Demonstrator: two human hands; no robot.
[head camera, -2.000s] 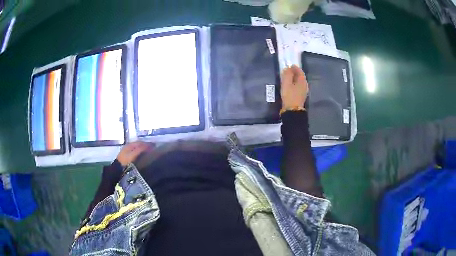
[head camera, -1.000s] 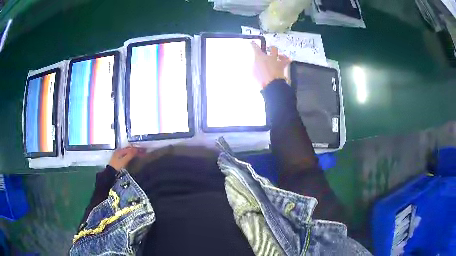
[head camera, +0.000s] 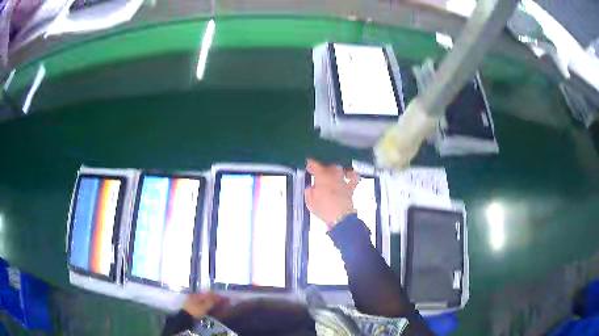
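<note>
Several tablets lie in a row on white sheets. The first (head camera: 97, 226), second (head camera: 167, 231) and third (head camera: 252, 230) show coloured stripes. The fourth tablet (head camera: 322, 259) has a bright white screen. The rightmost tablet (head camera: 434, 257) is dark, with small white labels. My right hand (head camera: 330, 195) is over the top of the fourth tablet, fingers apart, holding nothing visible; its forearm covers part of the screen. My left hand (head camera: 202, 303) is blurred at the front edge of the row, below the second and third tablets; its fingers are unclear.
A pale pole (head camera: 440, 85) with yellowish wrapping stands behind the row. Left of it is a stack with a white-screened tablet (head camera: 366, 80); right of it, a dark tablet (head camera: 467, 118) on white wrapping. A written paper (head camera: 420, 184) lies behind the rightmost tablet. Blue crates (head camera: 23, 295) are low left.
The view has tilted up. The third tablet went from white to stripes, the fourth from black to white. My right hand moved left from beside the rightmost tablet to the fourth tablet's top edge.
</note>
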